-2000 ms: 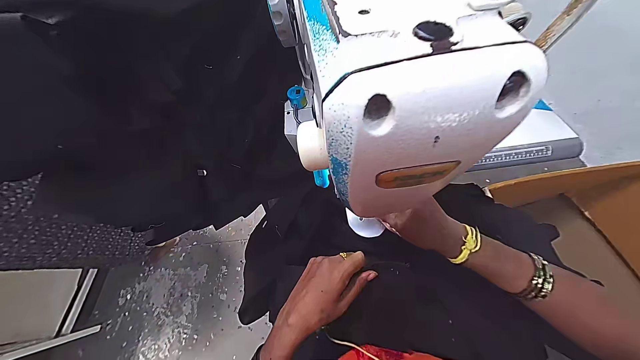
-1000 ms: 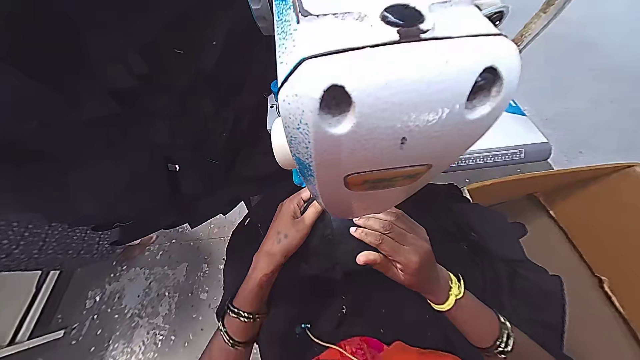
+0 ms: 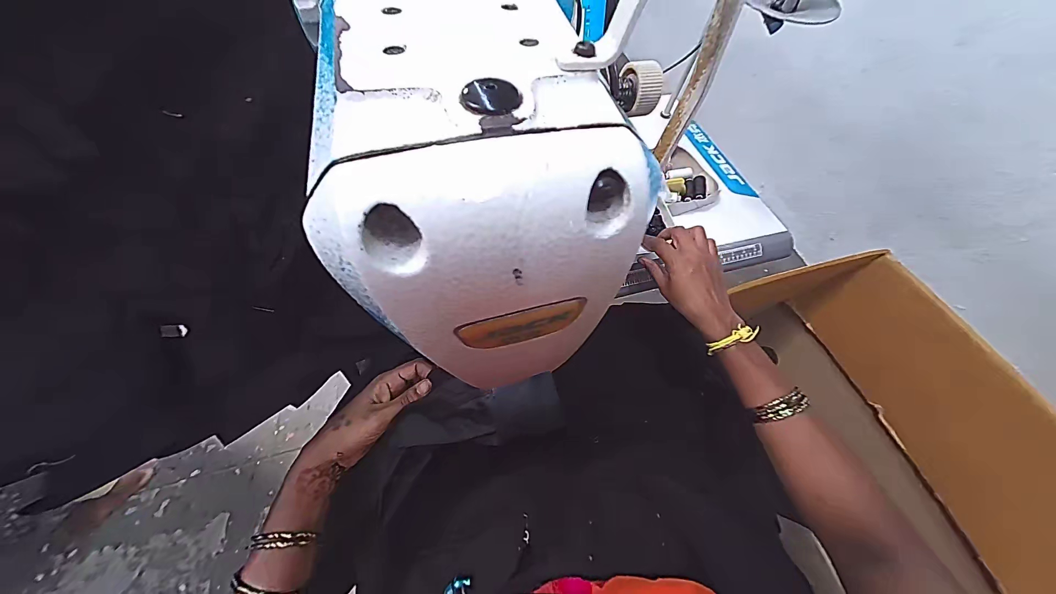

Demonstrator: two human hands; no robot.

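The white head of a Jack sewing machine (image 3: 495, 239) fills the middle of the view and hides the needle area. Black fabric (image 3: 594, 470) lies below it and over my lap. At the machine's lower left, my left hand (image 3: 375, 417) rests at the black fabric with thumb and fingers close together; whether it pinches the cloth is unclear. My right hand (image 3: 689, 272) reaches to the machine bed (image 3: 742, 223), fingertips at small dark items beside the machine head; its grip cannot be made out. Past it, thread spools (image 3: 689, 186) sit in a small tray.
An open cardboard box (image 3: 932, 363) stands at the right, close beside my right forearm. More dark fabric (image 3: 148, 206) covers the left side. Beneath it shows a speckled grey floor (image 3: 190, 503). A thread stand arm (image 3: 701, 74) rises behind the machine.
My right hand has left the fabric below the machine head and moved up and right to the machine bed. My left hand stays near the machine's lower left. The view has shifted.
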